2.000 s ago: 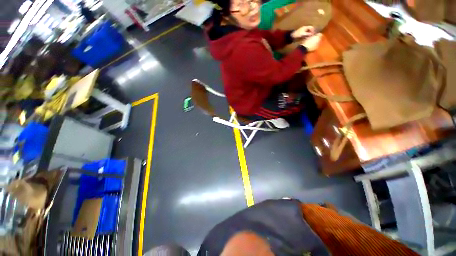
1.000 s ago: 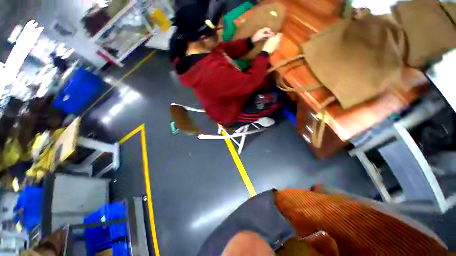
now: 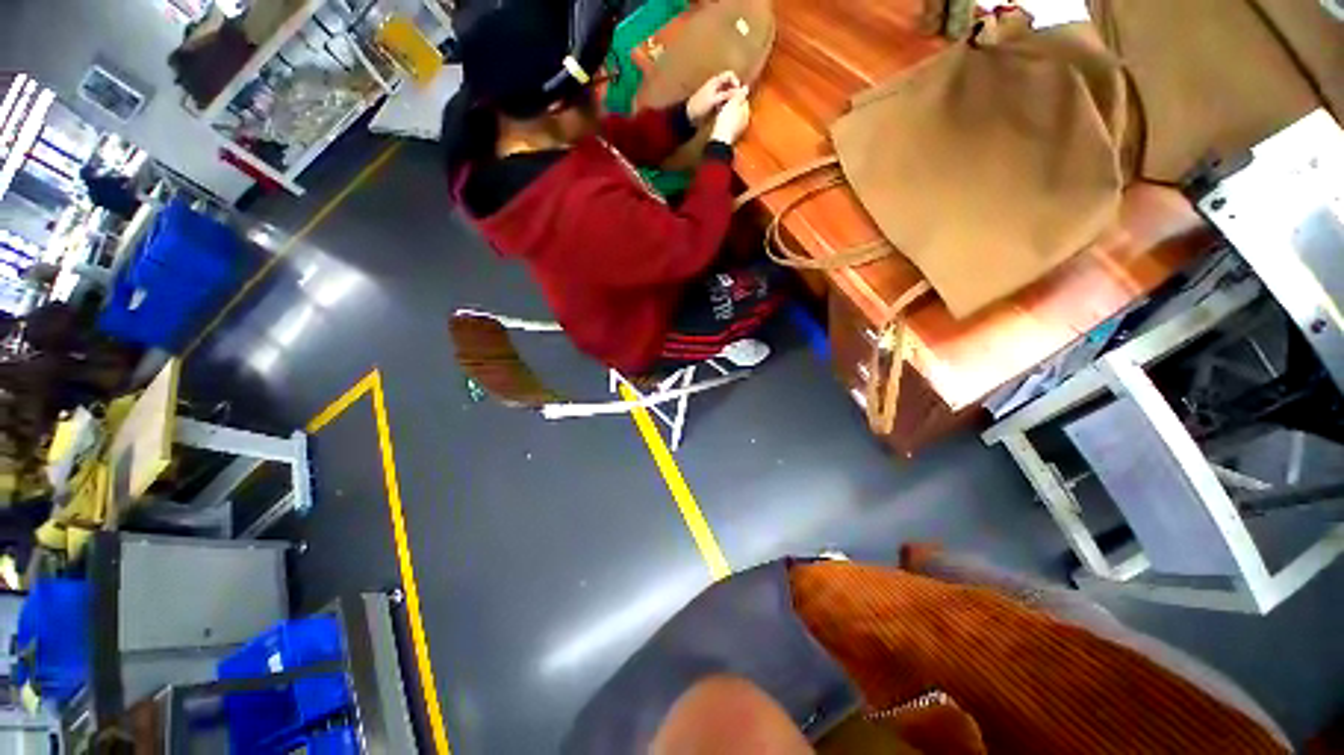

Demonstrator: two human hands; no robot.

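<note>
Neither of my hands can be made out. My rust corduroy jacket (image 3: 1017, 649) and dark grey apron (image 3: 693, 649) fill the bottom of the view. A blurred, rounded skin-coloured shape (image 3: 730, 720) shows at the bottom edge; I cannot tell what it is. Nearest in front, a tan-brown bag (image 3: 988, 177) lies on a wood-coloured table (image 3: 818, 89), its long straps hanging over the near edge. More brown bag pieces (image 3: 1223, 74) lie at the upper right.
A person in a dark red top (image 3: 590, 221) sits beside the table near a folding chair (image 3: 501, 362). A white-topped metal stand (image 3: 1164, 472) is at right. Blue bins (image 3: 288, 671) in a cart are lower left. Yellow lines (image 3: 406, 568) mark the grey floor.
The view has turned, so the table, bag and seated person have shifted left. More of the white-topped stand shows at right. More corduroy jacket shows at the bottom.
</note>
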